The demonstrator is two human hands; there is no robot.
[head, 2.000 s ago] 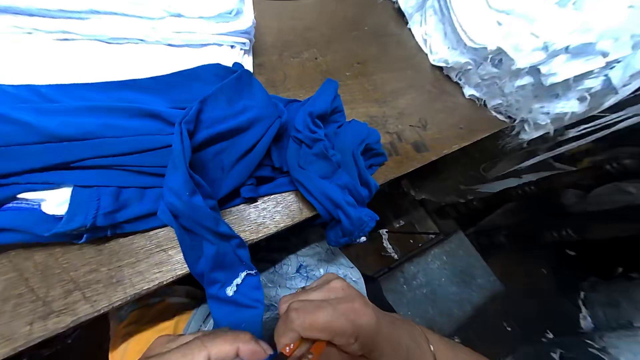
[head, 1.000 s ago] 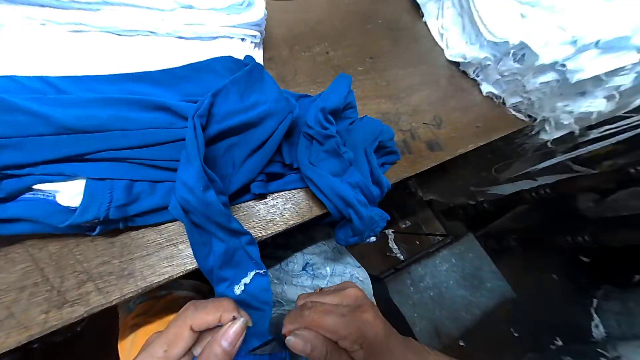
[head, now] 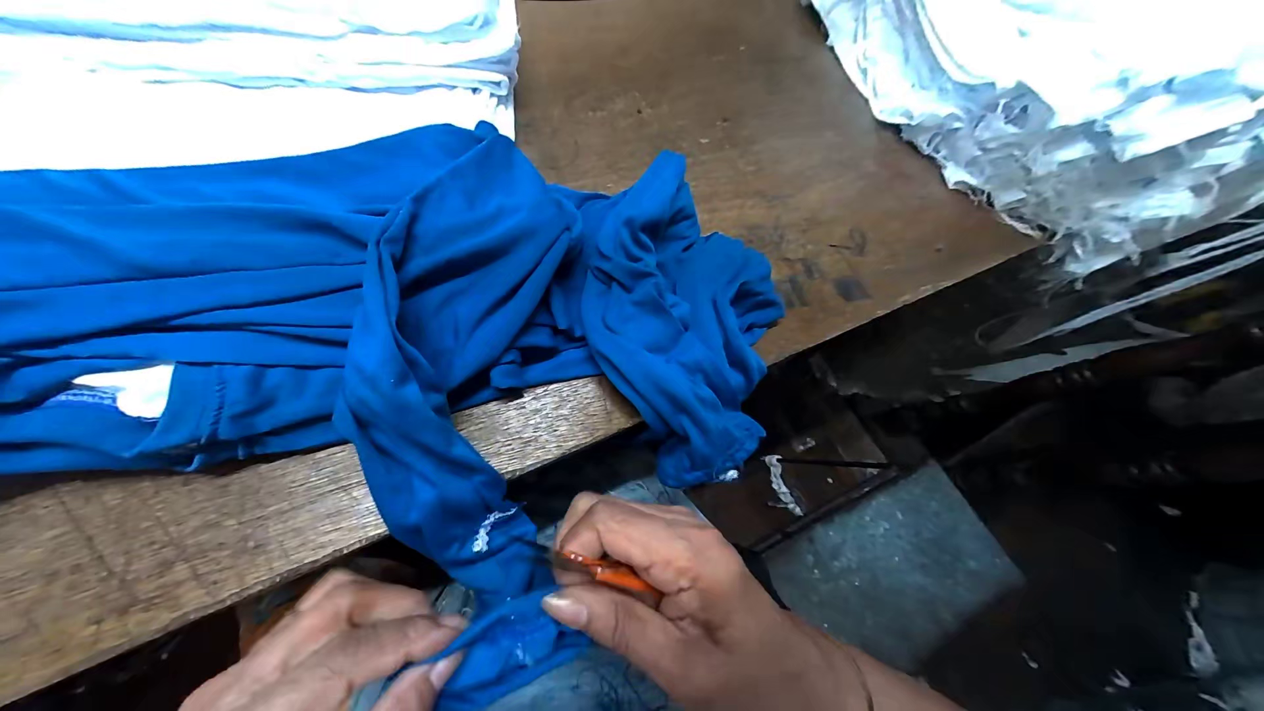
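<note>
A blue knit garment (head: 474,267) lies bunched on the wooden table, with one narrow part hanging over the front edge towards me. At the bottom of the view my left hand (head: 341,647) pinches the lower end of that hanging part between thumb and fingers. My right hand (head: 681,602) is just to its right, closed around a small orange-handled tool (head: 617,575) whose dark tip points left at the cloth; its exact kind is mostly hidden by my fingers. White thread (head: 491,528) shows on the blue cloth above my hands.
Folded white cloth (head: 257,59) is stacked at the back left of the wooden table (head: 681,89). A heap of white fabric with frayed edges (head: 1076,109) sits at the upper right. A grey panel (head: 894,568) and thread scraps lie below the table at the right.
The orange-handled tool, hidden one second ago, shows in my right hand again. My left hand's fingers have shifted on the blue cloth, and its lower end is now spread between my hands.
</note>
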